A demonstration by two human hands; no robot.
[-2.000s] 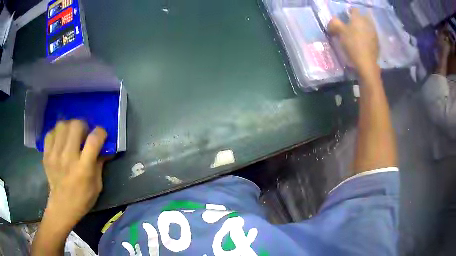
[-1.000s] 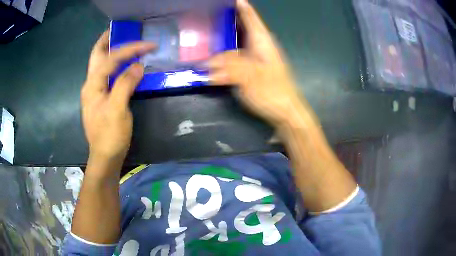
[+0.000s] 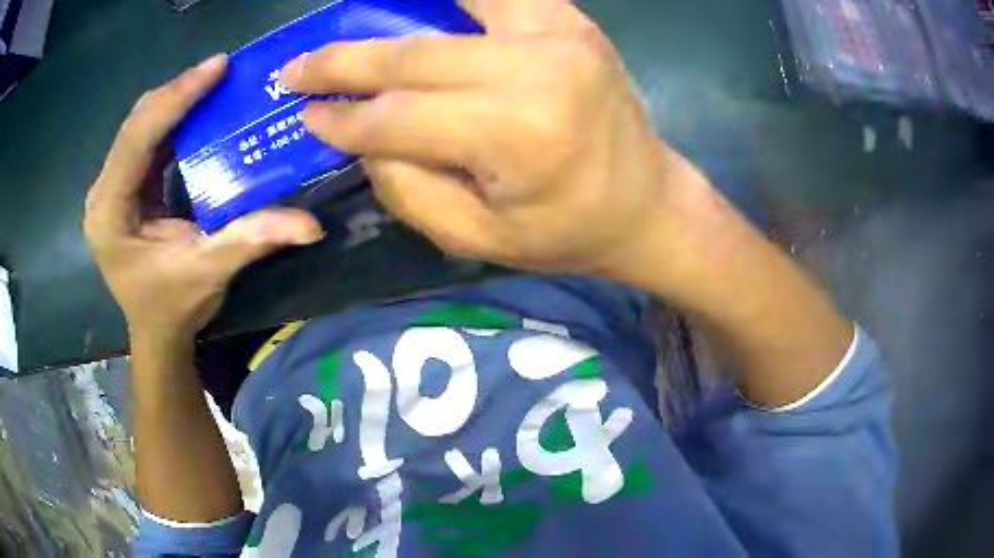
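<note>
A glossy blue box [image 3: 256, 125] with small white lettering is held tilted above the table, near its front edge. My left hand [image 3: 180, 207] grips its left end, with the thumb at the lower edge and the fingers at the upper left corner. My right hand [image 3: 491, 142] lies over the box's right part, with fingertips on the lettered face. It hides much of that face. Whether the right hand grips the box's far side is hidden in part. The inside of the box is not visible.
The dark green tabletop [image 3: 719, 65] lies beyond the hands. Clear plastic trays [image 3: 872, 49] are blurred at the upper right. Part of a carton [image 3: 22, 38] shows at the upper left, and a white piece [image 3: 5, 322] at the left edge.
The open blue box with the clear and red contents now shows a closed, lettered face and is tilted. My right hand has moved over that face. Earlier, my right hand was at the trays.
</note>
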